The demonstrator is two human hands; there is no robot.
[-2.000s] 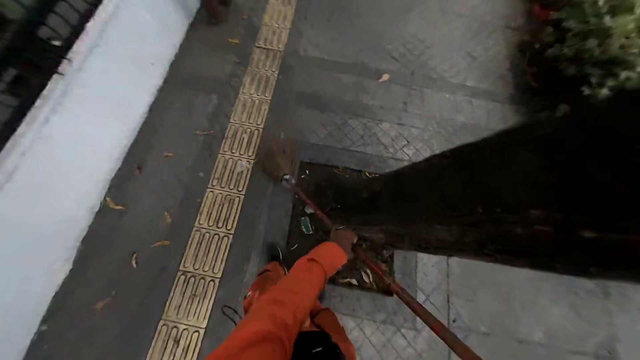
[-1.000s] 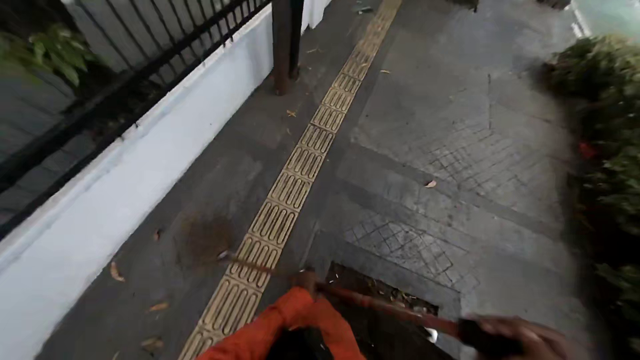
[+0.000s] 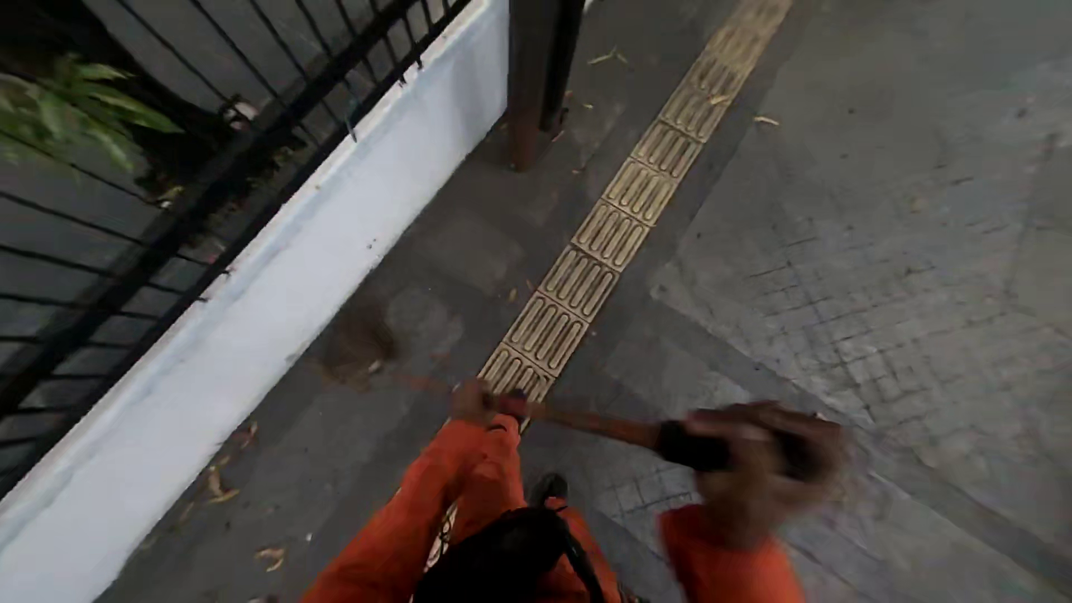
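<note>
A long-handled broom (image 3: 595, 421) lies across my front, its handle running from lower right to left. My left hand (image 3: 473, 402) is closed around the handle's middle, near the yellow tactile paving strip. Around the black grip at the handle's upper end my right hand (image 3: 766, 461) is wrapped, blurred. The broom's bristle head (image 3: 360, 345) is a brown blur over the grey pavement, beside the low white wall. Both sleeves are orange.
The low white wall (image 3: 335, 213) carries a black metal fence (image 3: 251, 155). A dark brown post (image 3: 536, 84) stands against the wall's end. Dry leaves (image 3: 219, 484) lie along its foot. The tactile paving strip (image 3: 615, 234) crosses the grey pavement diagonally.
The broom head has moved from beside the tree's soil square, across the tactile strip, to near the wall. My right hand, unseen at first, has come into view on the handle's end. The view has shifted.
</note>
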